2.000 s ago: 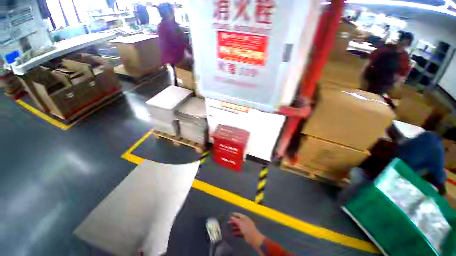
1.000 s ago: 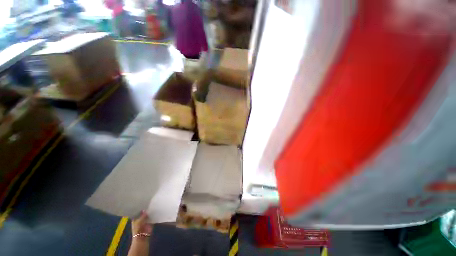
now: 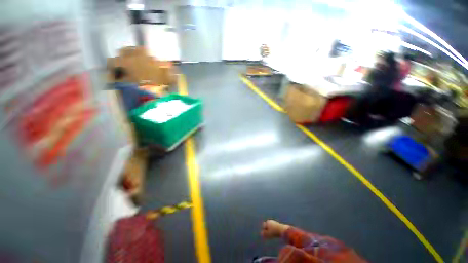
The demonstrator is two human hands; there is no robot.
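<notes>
My right hand (image 3: 273, 229) is at the bottom, right of centre, small and blurred, at the end of an orange-red patterned sleeve (image 3: 318, 249). Its fingers look curled; I cannot tell whether they hold anything. My left hand is out of the picture. No pale sheet is in view. A dark red box (image 3: 136, 241) stands on the floor at the lower left, cut off by the bottom edge.
A blurred grey-white cabinet (image 3: 46, 205) with red marks fills the left side. A green bin (image 3: 177, 126) with white contents stands by a yellow line, a person (image 3: 128, 97) behind it. People sit at worktables on the right, near a blue trolley (image 3: 410, 150).
The view has swung from the stacked sheets and cartons to an open aisle. The pale sheet and my left hand have left the picture. My right hand has come into view.
</notes>
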